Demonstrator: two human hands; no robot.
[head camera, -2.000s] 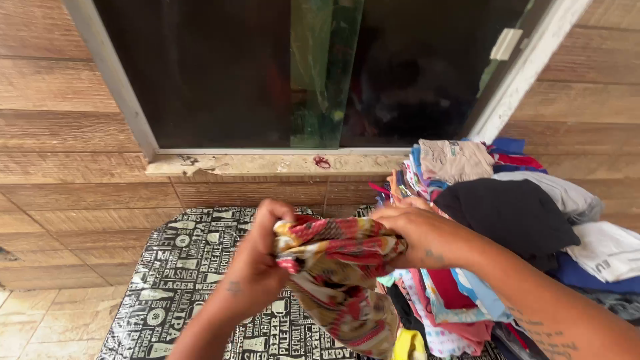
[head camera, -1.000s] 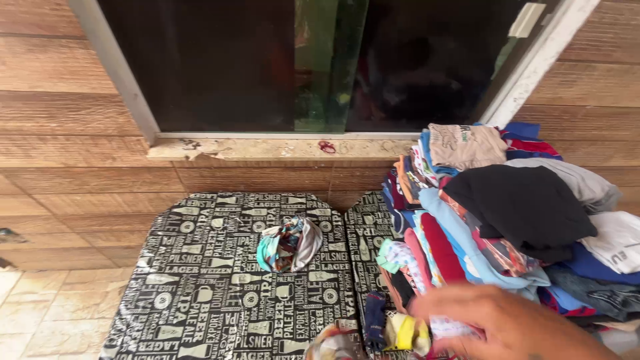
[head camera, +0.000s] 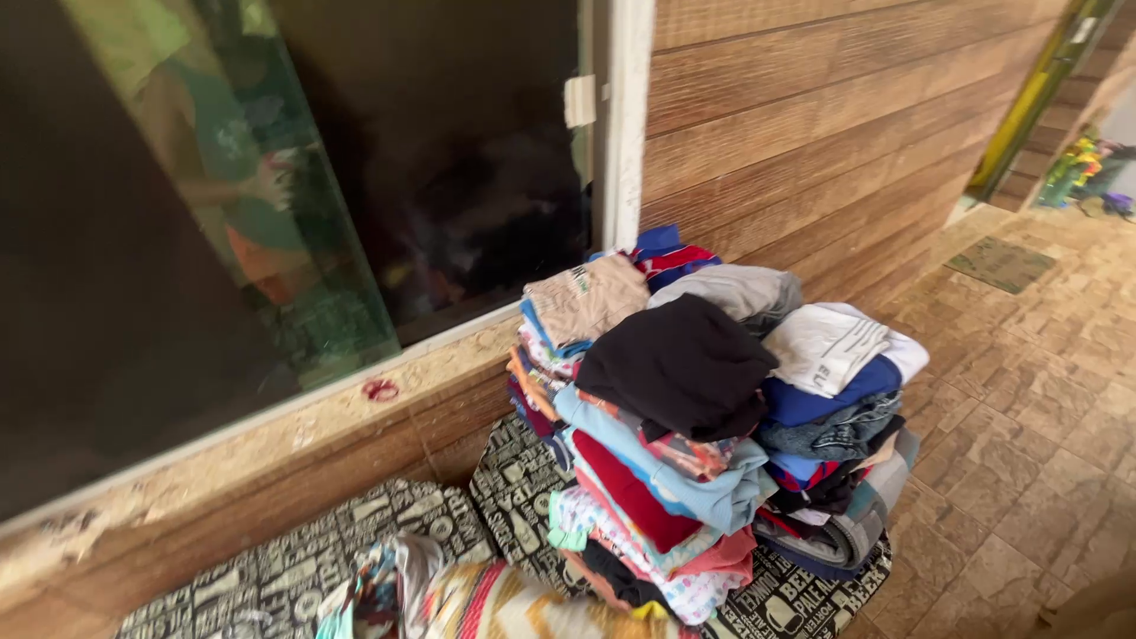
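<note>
Neither of my hands is in view. A striped, patterned cloth in yellow, white and red lies at the bottom edge, touching a bunched multicolored cloth on the printed black-and-white cover. To their right stand stacks of folded clothes: a black garment tops the front stack, over a light blue garment and a dark red one. A beige folded garment lies on the stack behind. On the right stack a white folded garment rests above folded denim.
A dark glass window with a reflection of a person rises behind, above a worn stone sill holding a small red band. The wood-look wall runs right, above a tiled floor with a doormat.
The view has swung to the right. Two seconds ago both hands held a patterned cloth; one second ago a hand was beside the stacks. Now no hand shows.
</note>
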